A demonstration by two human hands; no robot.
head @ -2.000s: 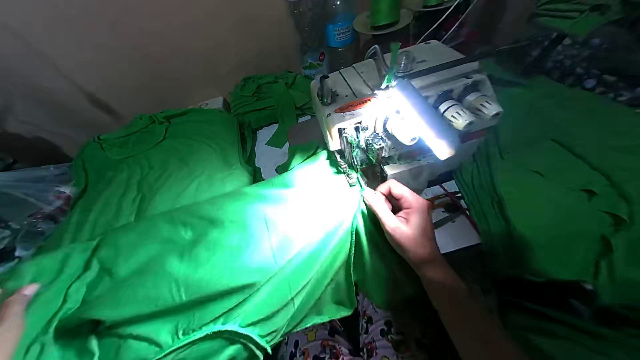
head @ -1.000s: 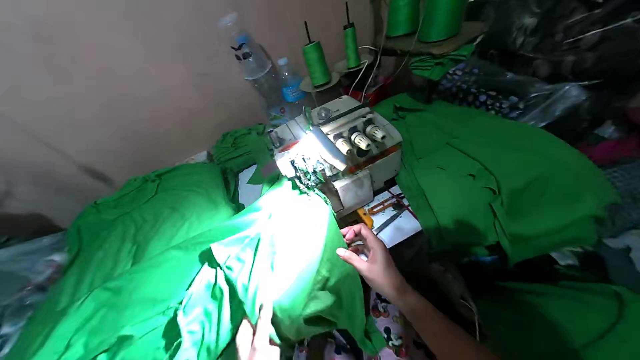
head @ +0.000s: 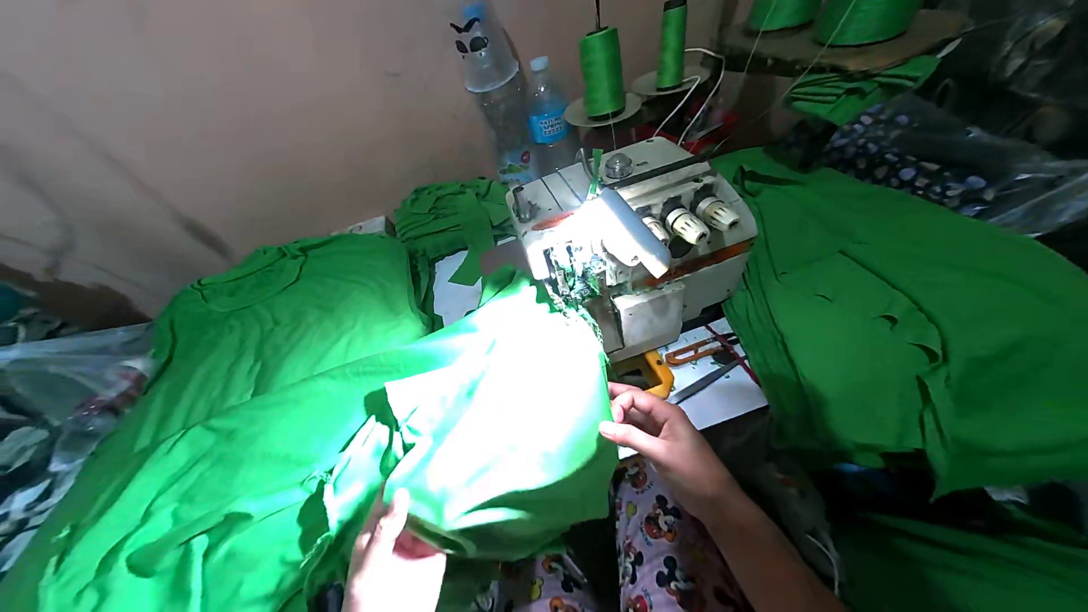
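Green knit fabric (head: 501, 425) runs from under the needle area of an overlock sewing machine (head: 637, 229) toward me, brightly lit by the machine's lamp (head: 633, 234). My left hand (head: 395, 548) grips the fabric's near edge, thumb on top, at the bottom centre. At the right edge of the cloth, below the machine, my right hand (head: 659, 438) has its thumb and fingertips at the border; whether they pinch it is hard to tell. Glare and thread hide the presser foot.
Green shirts (head: 297, 306) lie at the left, with more green fabric (head: 901, 306) at the right. Behind the machine stand thread cones (head: 602, 72) and plastic bottles (head: 548, 119). A yellow-handled tool (head: 659, 374) and a dark blade-like tool (head: 707, 382) lie beside its base.
My left hand, at the far left edge two seconds ago, is now at the bottom centre on the fabric. The cloth has gone from stretched out to bunched. The view has shifted.
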